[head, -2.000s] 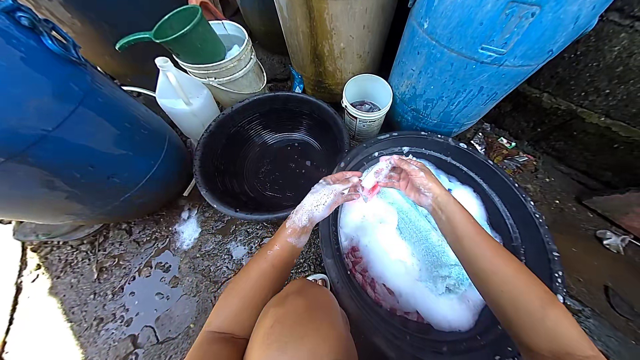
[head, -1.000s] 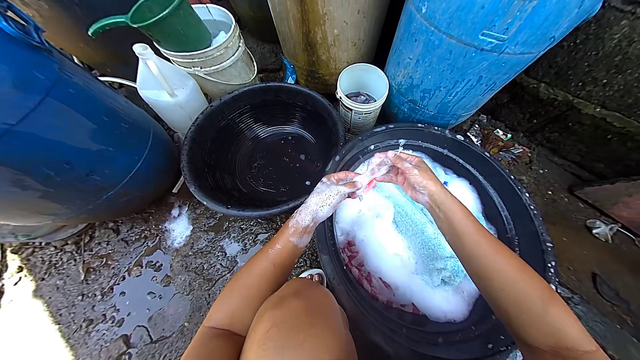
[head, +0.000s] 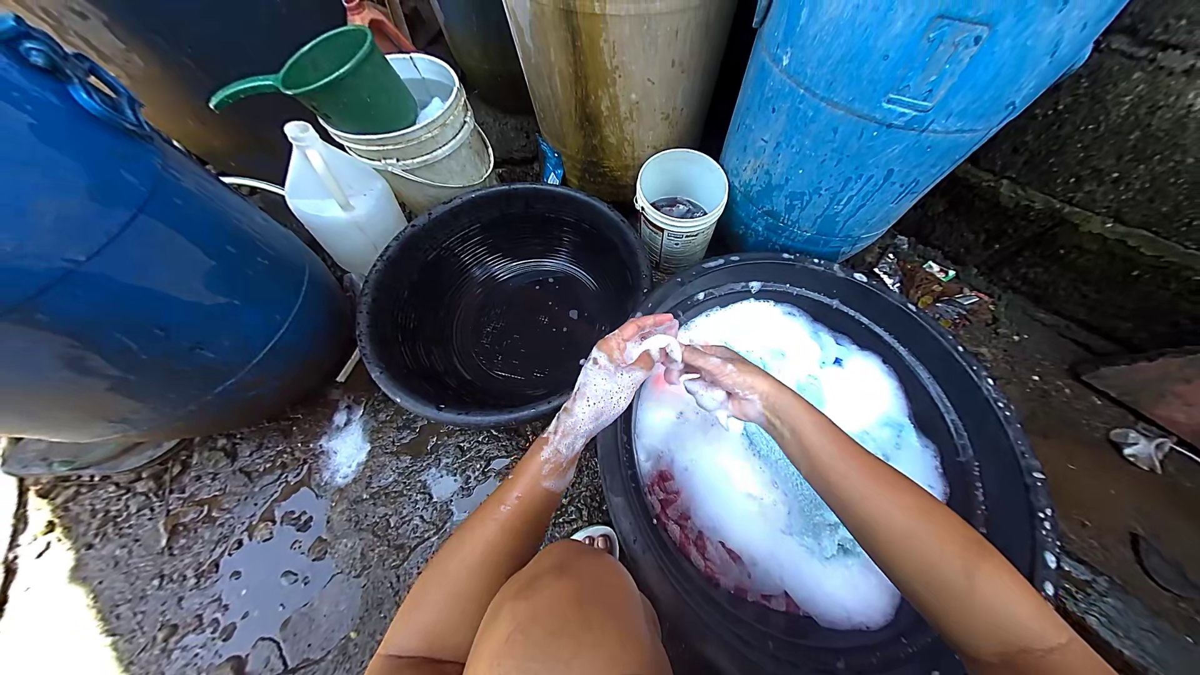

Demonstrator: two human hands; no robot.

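My left hand (head: 614,370) and my right hand (head: 727,380) meet above the left rim of a large black tub (head: 966,422). Both are coated in suds, and a small white foamy item (head: 664,347), perhaps cloth, is pinched between their fingers. Its shape is partly hidden by foam and fingers. Below them, the tub holds thick white foam (head: 778,506), a light-blue textured cloth (head: 806,497) and a red patterned cloth (head: 698,544). Left of the tub stands a black basin (head: 506,309) with a wet inner surface and a few foam flecks.
Behind the basin stand a white plastic jug (head: 347,206), a white bucket (head: 422,159) with a green dipper (head: 342,80), and a small white pail (head: 680,211). A dark blue drum (head: 159,253) is at left, a light blue drum (head: 862,103) behind the tub. The ground (head: 309,553) is wet.
The fingers have shifted over the tub, and more white foam or cloth now shows between them. The right hand sits lower beside the left. The tub and basin have stayed in place.
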